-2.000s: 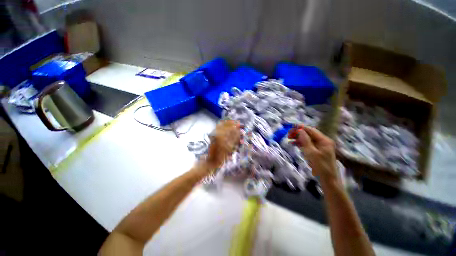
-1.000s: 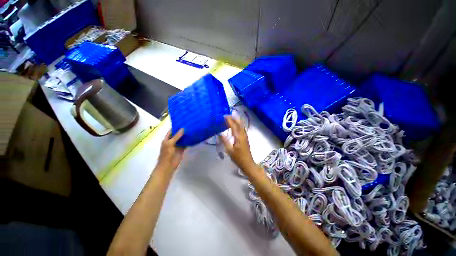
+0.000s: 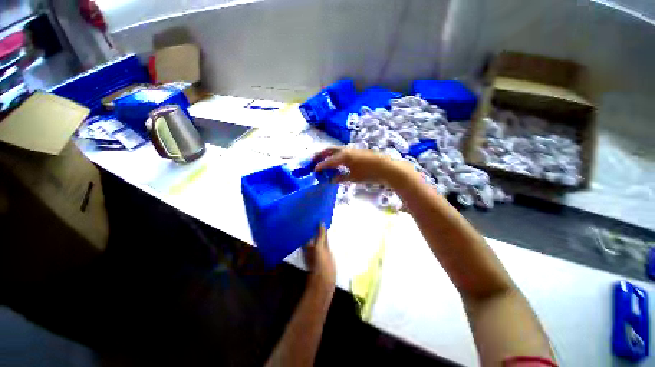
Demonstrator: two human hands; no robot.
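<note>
A thick stack of nested blue trays (image 3: 276, 215) is held upright over the front edge of the worktop, its recesses showing on top. My left hand (image 3: 319, 254) grips its lower right side from below. My right hand (image 3: 352, 163) is at the top right corner of the stack, with its fingers bent on the rim; it is blurred, and whether it grips a tray is unclear. The pile of coiled white cables (image 3: 409, 132) lies behind my right forearm.
An open carton (image 3: 468, 143) of white pieces stands right of the pile. More blue stacks (image 3: 444, 99) lie behind it. A filled tray (image 3: 630, 320) lies far right. A metal kettle (image 3: 176, 134) stands left, with a brown carton (image 3: 54, 186) at the left edge.
The view has swung right and back. The blue stack has moved toward me and turned, so its recesses now face up. My left hand is under its side, and my right hand has moved to its top.
</note>
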